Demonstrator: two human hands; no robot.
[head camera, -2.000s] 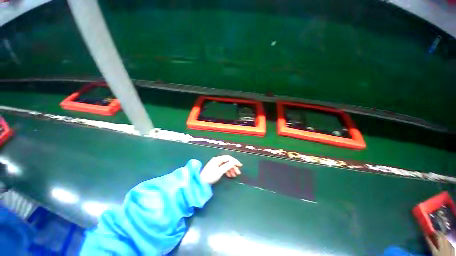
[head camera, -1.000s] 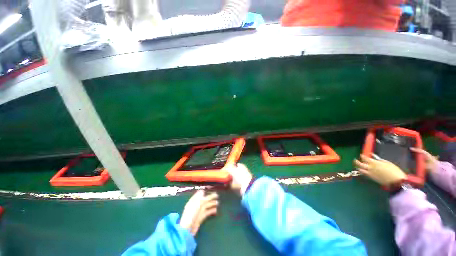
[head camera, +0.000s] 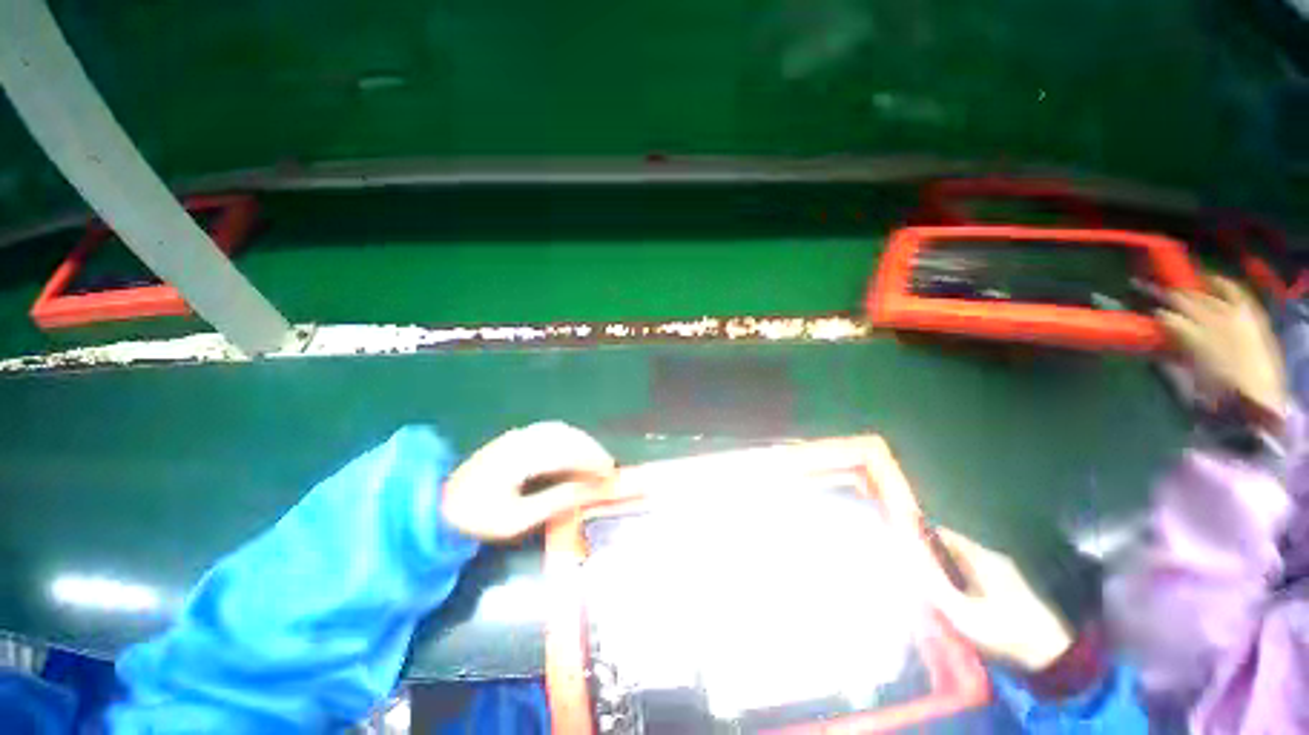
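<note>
A red-orange tray (head camera: 569, 632) with a tablet (head camera: 747, 589) inside is right in front of me, at the bench's near edge. The tablet's face glares white, so most of its inside is hidden. My left hand (head camera: 528, 481) grips the tray's upper left corner. My right hand (head camera: 1001, 600) holds the tray's right side, with a small dark thing at the fingers that I cannot make out. The tray's lower edge is partly cut off by the picture.
A dark mat (head camera: 721, 391) lies beyond the tray. A worn edge strip (head camera: 646, 332) borders the green conveyor. A slanted pale post (head camera: 137, 187) and a tray (head camera: 115, 305) are at left. Another person's hand (head camera: 1227, 345), in a pink sleeve, holds a tray (head camera: 1026, 319) at right.
The tray my right hand held at the conveyor has come onto the bench near me, and my left hand has taken hold of it. The view has tilted down.
</note>
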